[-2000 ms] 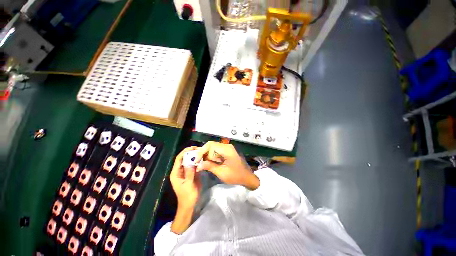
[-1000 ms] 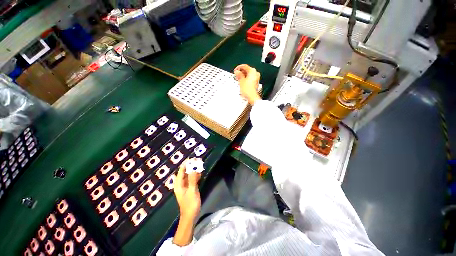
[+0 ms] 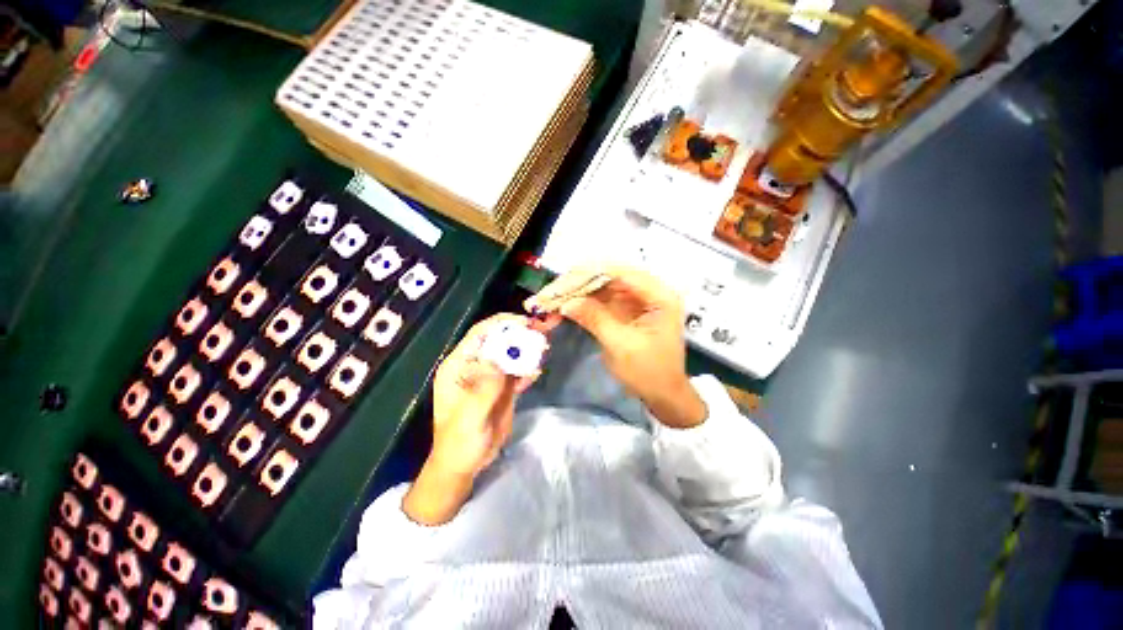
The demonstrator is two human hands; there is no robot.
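Note:
My left hand [image 3: 474,388] holds a white squarish housing [image 3: 514,351] with a dark round centre between its fingertips, in front of my body. My right hand [image 3: 628,322] is just right of and above the housing, its fingertips pinched at the housing's upper right. A tiny dark piece [image 3: 537,311] shows at those fingertips; its shape is too small to tell. A black blister tray [image 3: 234,490] with rows of white and pink-rimmed housings lies left of my hands.
Stacked carrier sheets [image 3: 431,92] stand behind the tray, with a pale slip [image 3: 397,207] between. The white press base [image 3: 628,265] carries orange-brown fixtures [image 3: 754,228] and a gold press head [image 3: 837,105]. A second black tray [image 3: 150,569] lies lower left. A grey aisle runs at the right.
My right hand has come back from the carrier stack to the housing. My left hand has moved slightly right and up with the housing, away from the tray. The view has shifted.

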